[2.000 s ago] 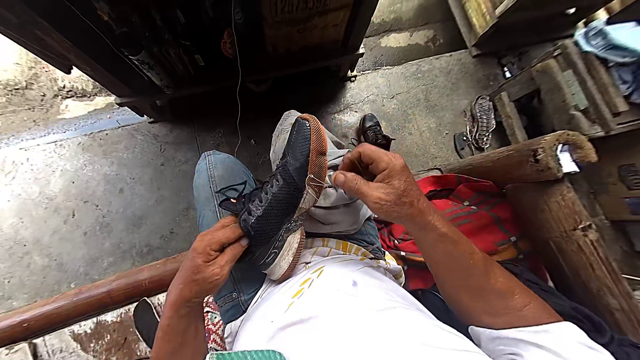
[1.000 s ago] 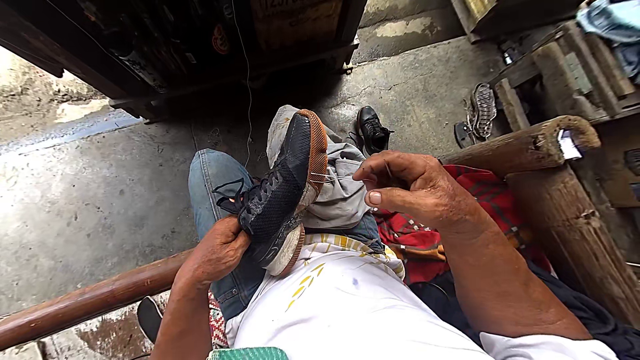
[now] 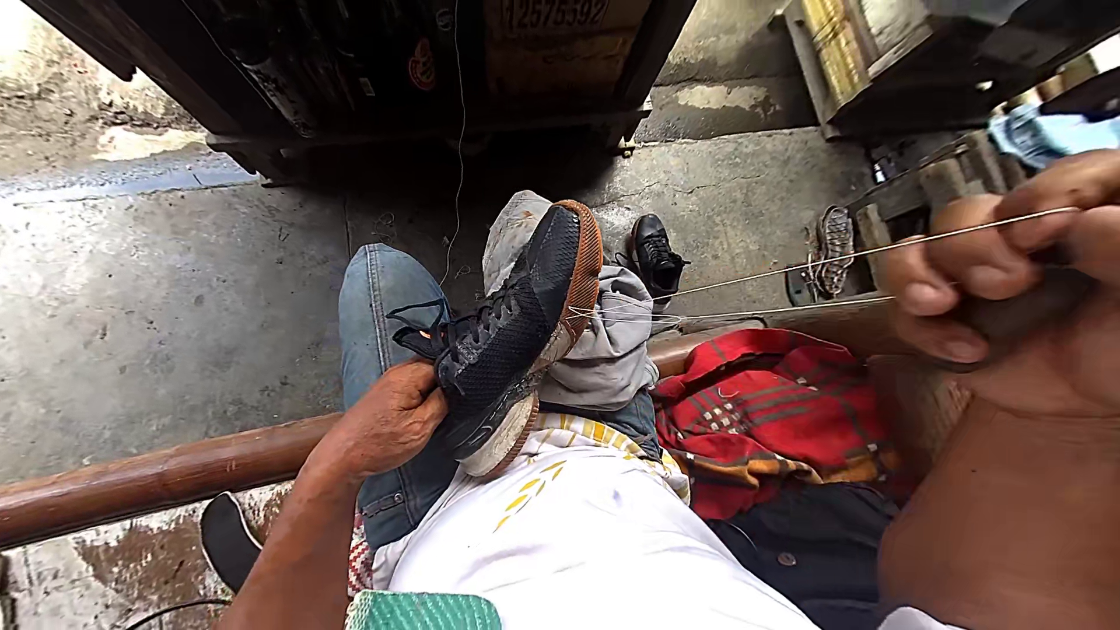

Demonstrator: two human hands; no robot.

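A black sneaker (image 3: 503, 328) with black laces and a brown rubber sole edge lies on its side across my lap, toe pointing up and away. My left hand (image 3: 385, 424) grips it at the ankle opening. From the edge of its sole, pale thread (image 3: 779, 273) runs in taut strands toward the right. My right hand (image 3: 1015, 280) is raised at the far right, closed around the thread and a dark object that I cannot make out. A grey cloth (image 3: 604, 359) lies under the shoe, over my jeans.
A brown wooden rail (image 3: 175, 468) crosses at the left. A red plaid cloth (image 3: 770, 411) lies right of my lap. Beyond are a black shoe (image 3: 654, 254) on the concrete floor, another upturned shoe (image 3: 834, 249), a dark wooden cabinet (image 3: 420, 131) and wooden boxes at the upper right.
My right hand has moved from beside the sneaker out to the far right, and the thread now stretches between them. My left hand keeps its hold on the sneaker.
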